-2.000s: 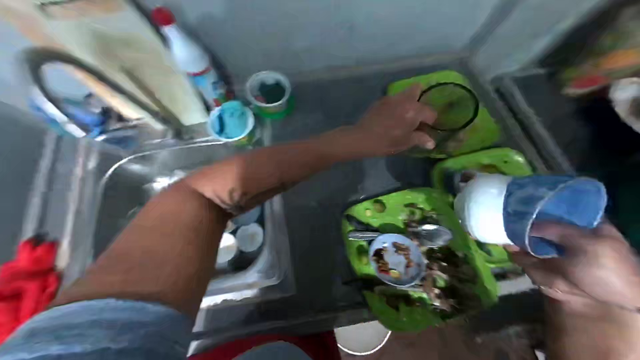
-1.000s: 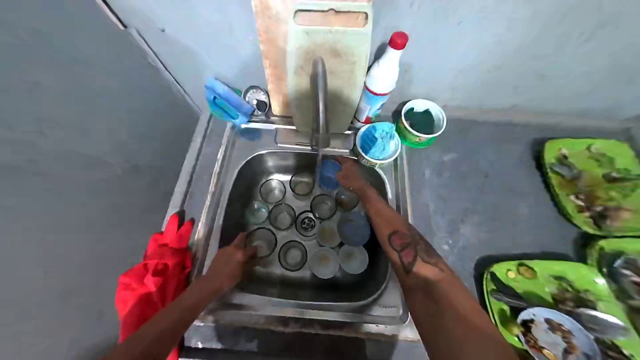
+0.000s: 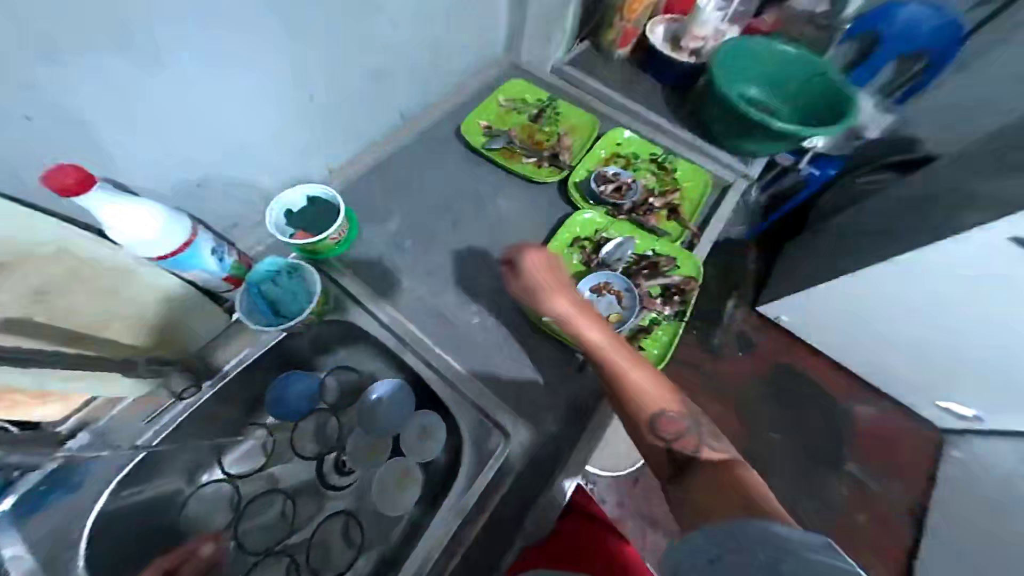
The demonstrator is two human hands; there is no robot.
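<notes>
My right hand [image 3: 538, 276] hangs over the dark counter by the left edge of the nearest green plate [image 3: 676, 320], its fingers curled; whether it holds anything does not show. That plate carries food scraps, a metal spoon [image 3: 617, 252] and a small bowl [image 3: 608, 300]. Behind it stand a second green plate [image 3: 696, 184] with a small bowl [image 3: 614, 186] and a third green plate [image 3: 520, 92], both with scraps. At the bottom left, blurred and partly cut off, my left hand [image 3: 188, 556] is over the steel sink [image 3: 480, 448], near several drinking glasses [image 3: 266, 522] and a blue cup [image 3: 293, 396].
Behind the sink are a white bottle with a red cap [image 3: 140, 220], a tub with a blue-green scrubber [image 3: 280, 296] and another tub [image 3: 308, 216] with dark green contents. A green basin [image 3: 772, 96] and a blue plastic chair [image 3: 908, 40] are at the upper right.
My right hand has left the sink and moved right to beside the plates. The blue cup, held in the air two seconds ago, is in the sink. The view has swung right since one second ago.
</notes>
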